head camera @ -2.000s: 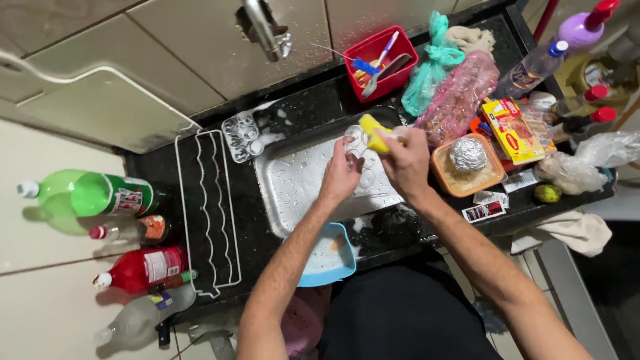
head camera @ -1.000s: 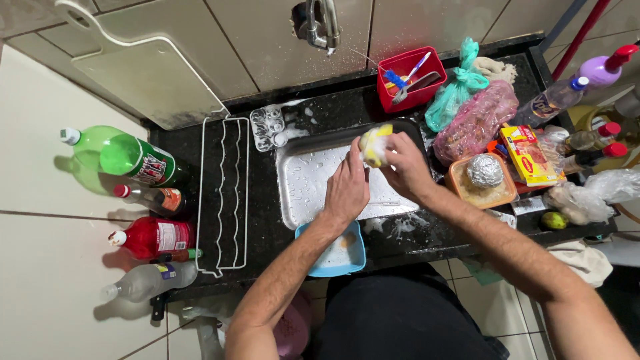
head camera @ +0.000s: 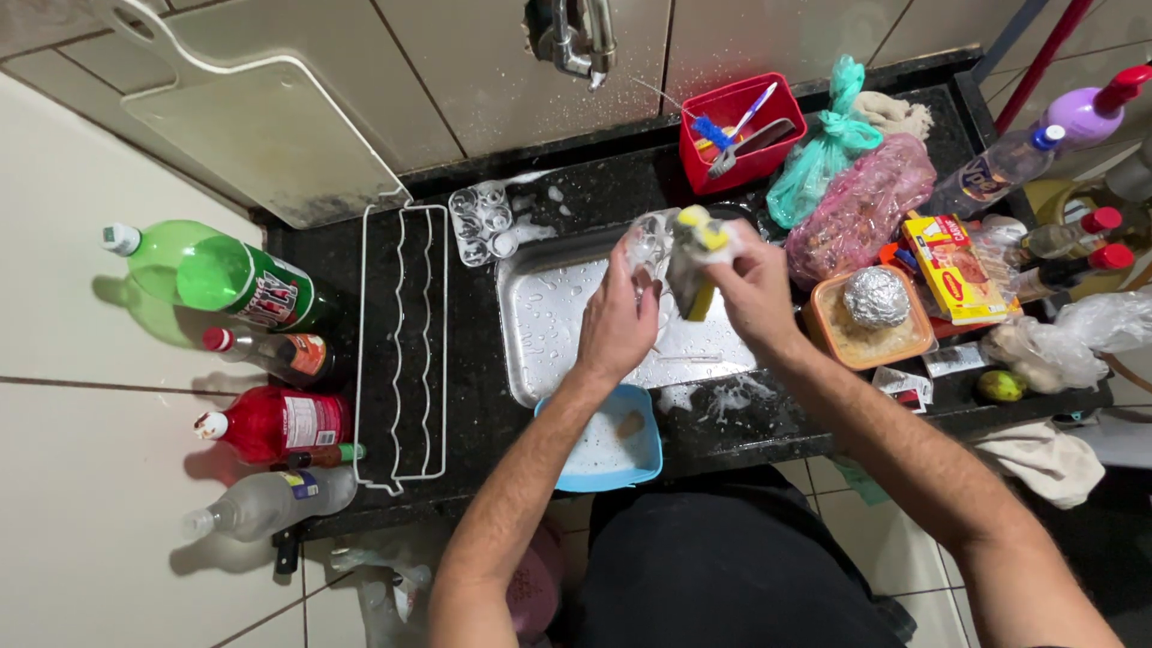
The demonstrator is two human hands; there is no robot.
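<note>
Above the stainless steel sink, my left hand grips a clear piece, apparently a plastic or glass tray with rounded cups; its exact kind is hard to tell. My right hand holds a soapy yellow and dark green sponge close beside that piece. Suds cover part of the sponge and my right fingers. A similar clear cupped piece lies on the black counter at the sink's upper left corner, with foam around it. At the near edge of the sink rests a light blue plastic container with whitish, sudsy contents.
A white wire rack and several bottles are on the left, below a leaning cutting board. The faucet is on the wall. Right of the sink are a red bin, plastic bags and a foil-topped container.
The sponge and the clear piece were close together between my hands a second ago; now they are apart, with the sponge hanging from my right fingers. The view has shifted slightly.
</note>
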